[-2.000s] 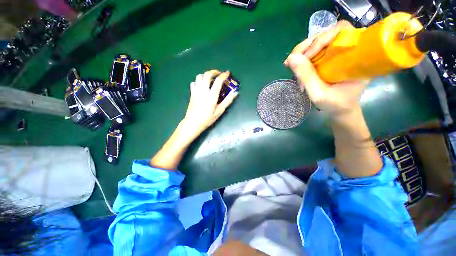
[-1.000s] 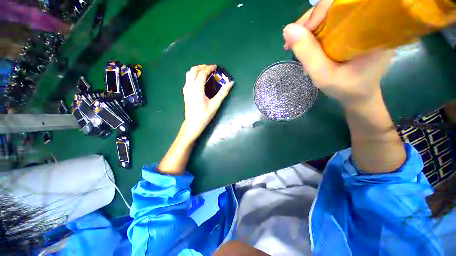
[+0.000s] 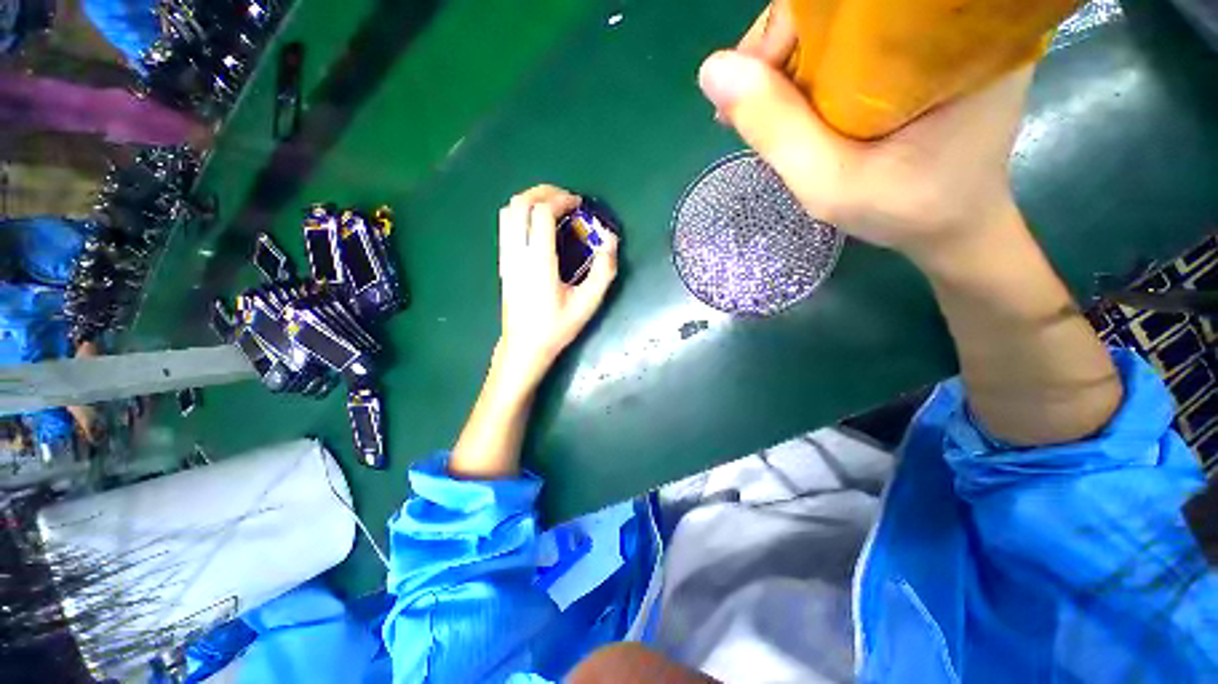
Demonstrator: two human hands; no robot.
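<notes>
My left hand (image 3: 544,274) holds a small dark device unit (image 3: 582,243) with a pale-edged screen down on the green bench. My right hand (image 3: 882,160) is closed around the thick orange electric screwdriver (image 3: 922,54), whose upper part is cut off by the top edge. Its bit does not show. The round screw dish (image 3: 755,234), grey and speckled with screws, lies between the hands, partly behind my right hand.
Several dark units (image 3: 314,321) lie heaped at the left on the green bench (image 3: 788,381). A grey bar (image 3: 120,380) and a pale blue-grey cylinder-like thing (image 3: 214,535) are further left. A black parts tray (image 3: 1169,334) shows at the right edge. Other people's blue sleeves show far left.
The view has shifted, so the heap sits further right. The screwdriver and my right hand are nearer the dish and higher in view. My left hand still holds the unit.
</notes>
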